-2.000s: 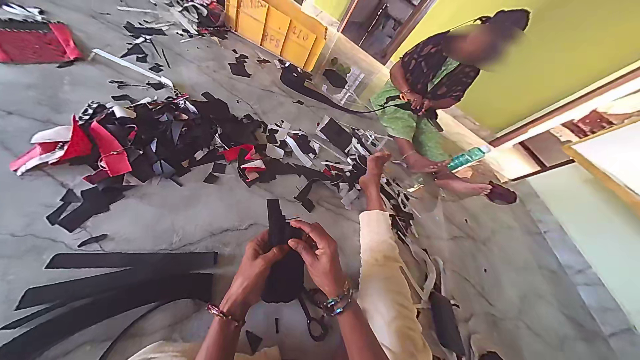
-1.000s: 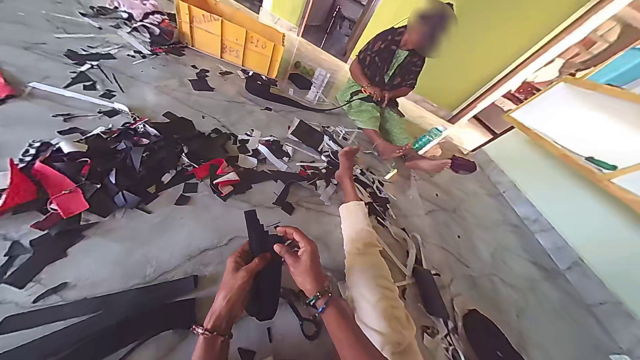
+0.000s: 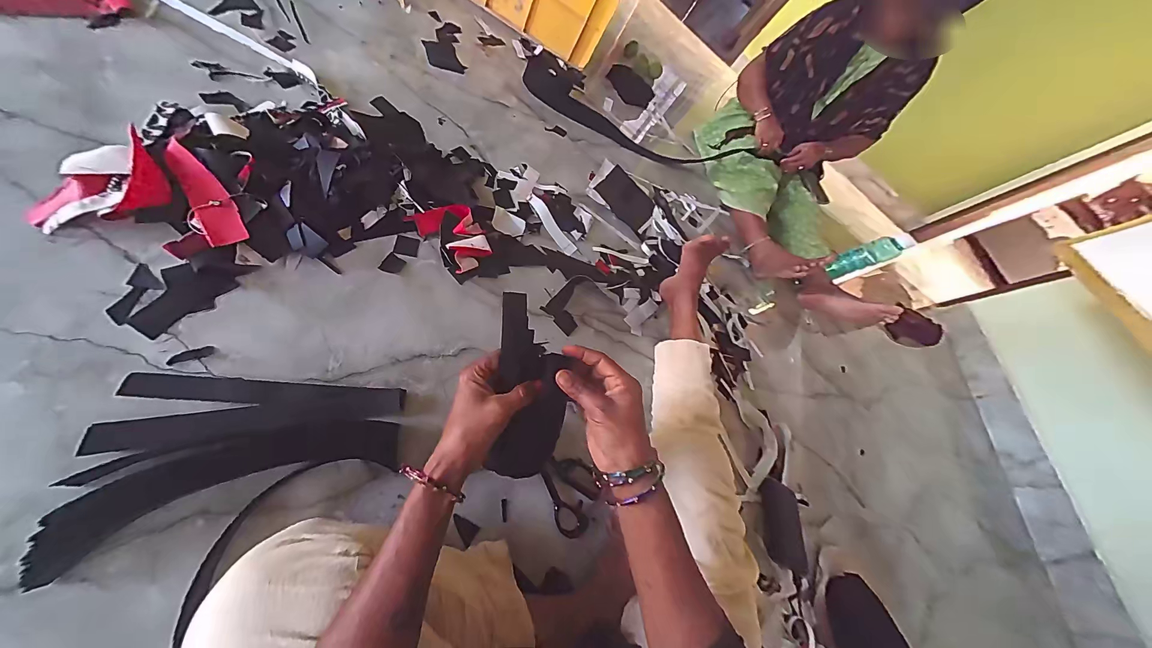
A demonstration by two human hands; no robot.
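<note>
Between my hands is a black fabric piece, with a narrow strip end standing up at its top. My left hand grips its left side, thumb across the front. My right hand pinches its upper right edge between thumb and fingers. Below my right hand, a pair of scissors lies on the floor, partly hidden by the hand and the fabric. Several long black fabric strips are spread on the floor left of my left hand.
A heap of black, white and red scraps stretches over the marble floor. A yellow crate stands behind. At the upper right a seated person holds a black strip, near a green bottle. My outstretched leg lies right of my hands.
The view has swung about. Both hands have stayed on the black fabric throughout, with only small finger shifts.
</note>
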